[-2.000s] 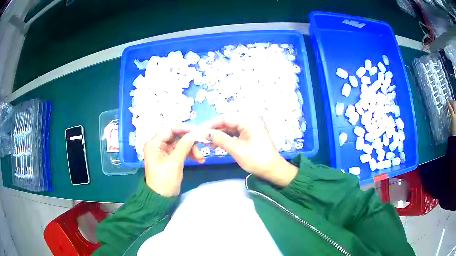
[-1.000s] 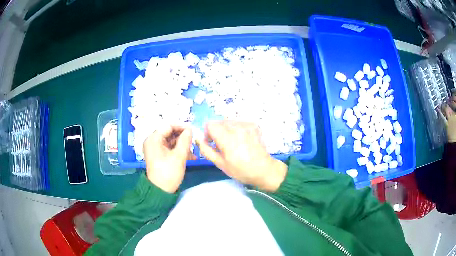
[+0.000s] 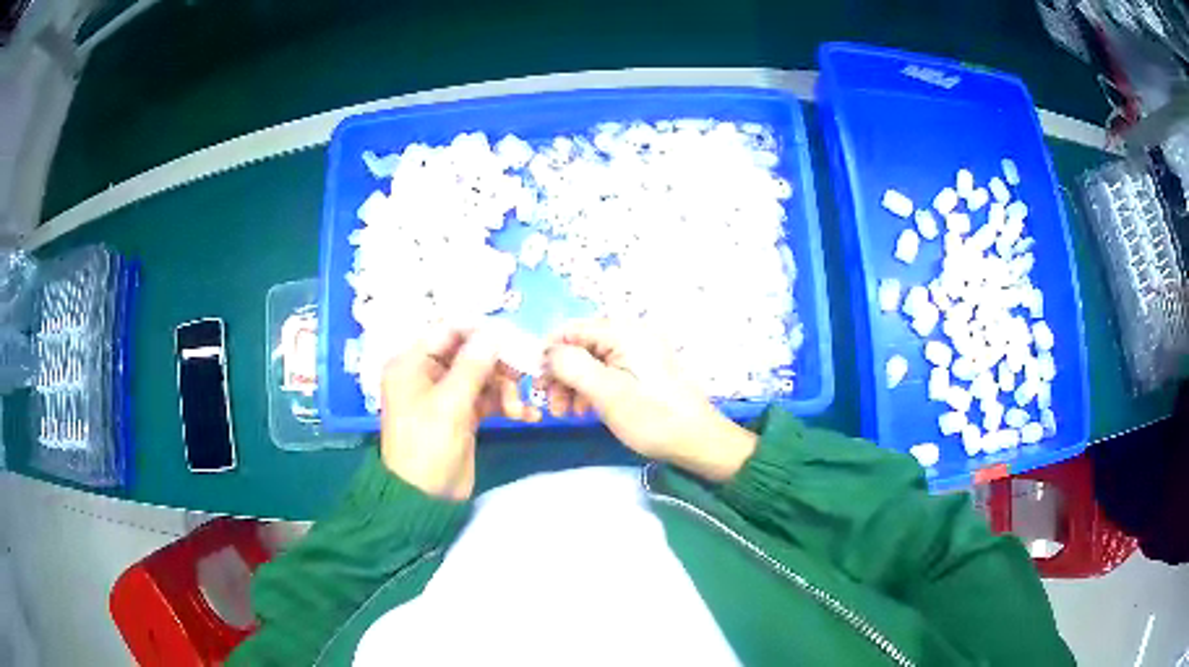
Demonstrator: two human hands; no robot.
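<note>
My left hand [image 3: 441, 397] is over the near edge of the wide blue parts tray [image 3: 561, 102], its thumb and fingers pinched on a small white plastic part [image 3: 522, 352]. My right hand [image 3: 639, 388] is just to the right, its fingertips bent at the right side of that part. The glare hides whether the right fingers hold a separate piece. White shells [image 3: 437, 228] are heaped in the tray's left half and white mating pieces [image 3: 678, 235] in its right half. The blue floor shows between the heaps.
A narrower blue tray [image 3: 900, 104] with scattered white units [image 3: 978, 300] stands at right. At left are a clear plastic box [image 3: 293, 424], a smartphone [image 3: 205, 404] and clear blister trays [image 3: 72, 365]. More blister trays [image 3: 1132, 267] lie at far right. Red stools [image 3: 157, 606] stand below.
My hands were close together over the tray a second ago; now a white part shows between them, and my right fingers have curled in. The other person's hand at far right has left view.
</note>
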